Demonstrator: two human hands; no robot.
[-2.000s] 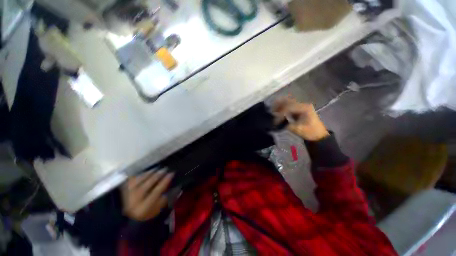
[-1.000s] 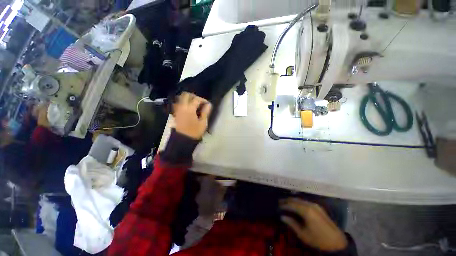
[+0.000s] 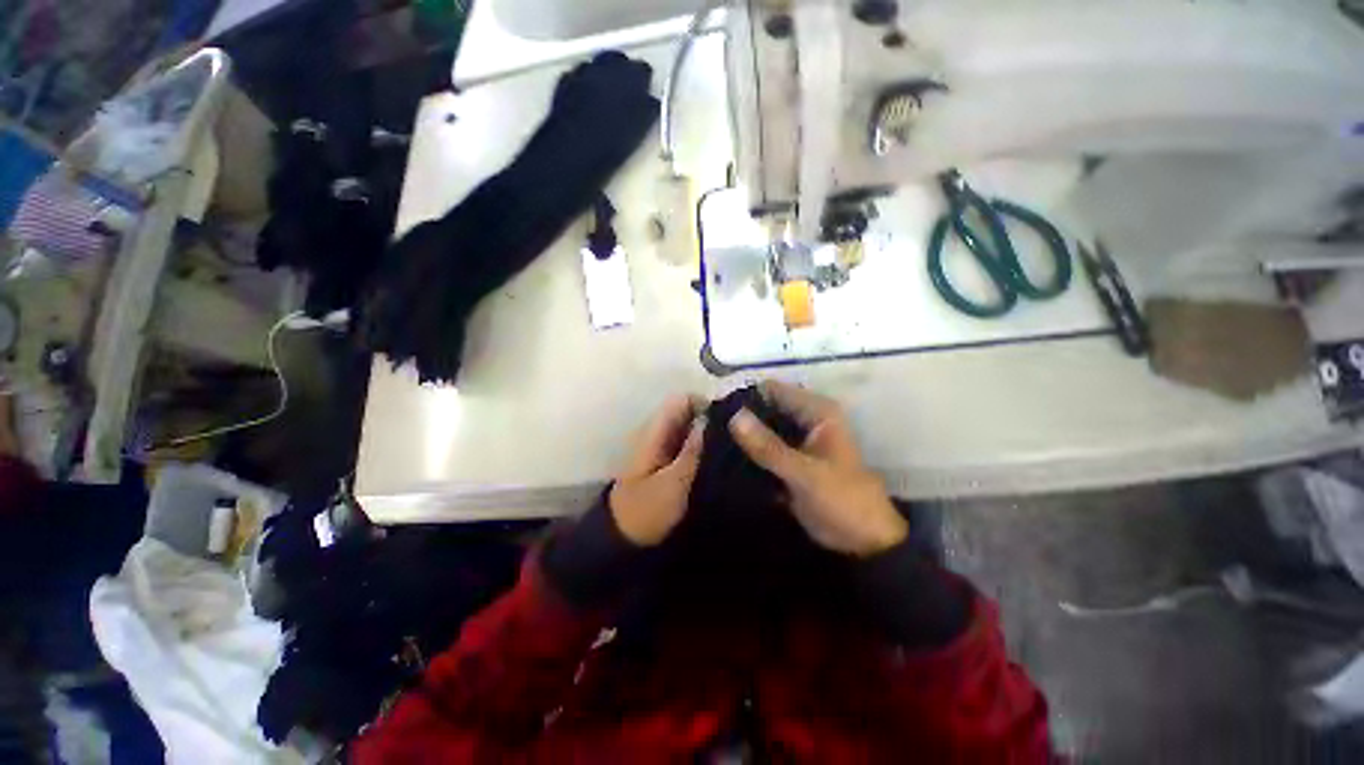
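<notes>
A black garment piece (image 3: 729, 475) is held by both hands at the table's front edge and hangs down towards the lap. My left hand (image 3: 658, 472) grips its left side. My right hand (image 3: 823, 466) grips its upper right side, with the thumb on top. The two hands are close together, below the sewing machine's needle area. The presser foot (image 3: 790, 266) stands above the needle plate, with an orange-yellow block (image 3: 797, 304) beside it. No cloth shows under the needle. The lower part of the piece merges with the dark clothing and cannot be told apart.
A bundle of black strips (image 3: 516, 209) lies left of the sewing machine (image 3: 1047, 90), with a white tag (image 3: 607, 287) beside it. Green-handled scissors (image 3: 998, 251), thread snips (image 3: 1114, 299) and a brown patch (image 3: 1230, 347) lie to the right. White cloth (image 3: 195, 643) is at lower left.
My left hand has left the black bundle and come to the piece in front of the machine. My right hand has risen from the lap to the table edge. The view has shifted.
</notes>
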